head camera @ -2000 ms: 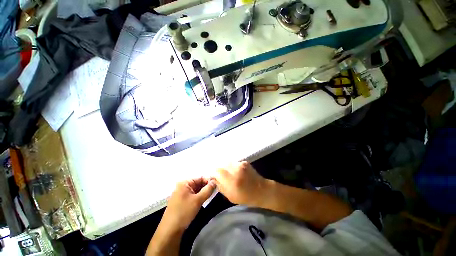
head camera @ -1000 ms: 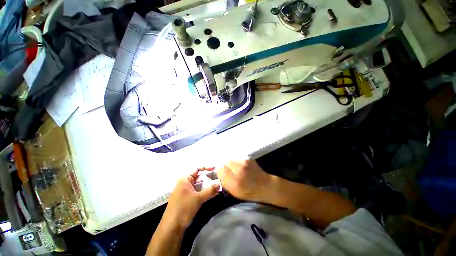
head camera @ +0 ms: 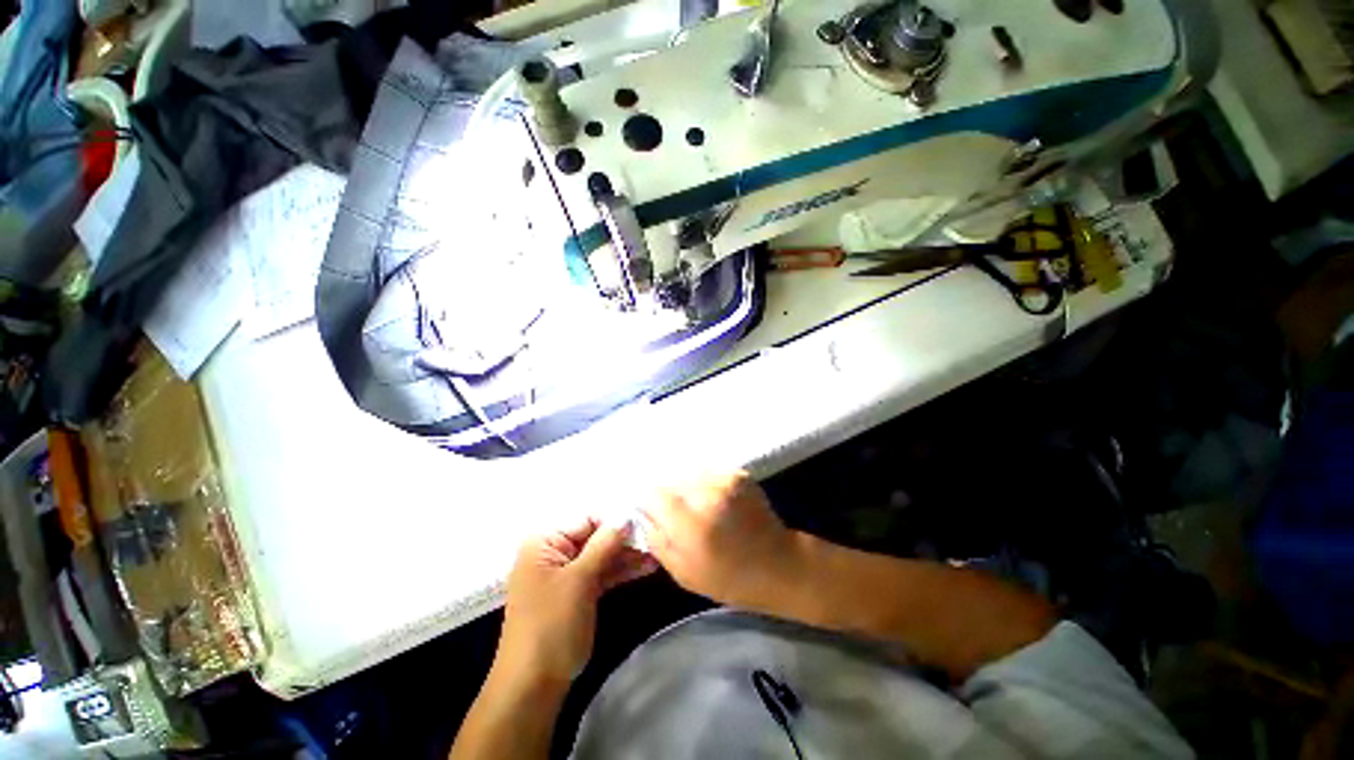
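Observation:
My left hand (head camera: 572, 584) and my right hand (head camera: 720, 538) meet at the table's front edge. A small white label (head camera: 640, 530) is pinched between them, mostly hidden by the fingers. The dark grey trousers (head camera: 357, 275) lie on the table with the waistband (head camera: 490, 443) curved round to the needle area, pale under the lamp. The needle and presser foot (head camera: 671, 291) of the sewing machine (head camera: 802, 134) are at the band, blurred by glare.
Black-handled scissors (head camera: 1025, 267) and a small orange-handled tool (head camera: 806, 259) lie beside the machine. Paper sheets (head camera: 201, 305) and a plastic-covered brown packet (head camera: 164, 520) are at the left. An orange-handled tool (head camera: 69, 487) is at the far left.
The white label showed more widely between my hands a second ago; now my fingers cover most of it. The trousers and the machine stay in place, with the view shifted slightly.

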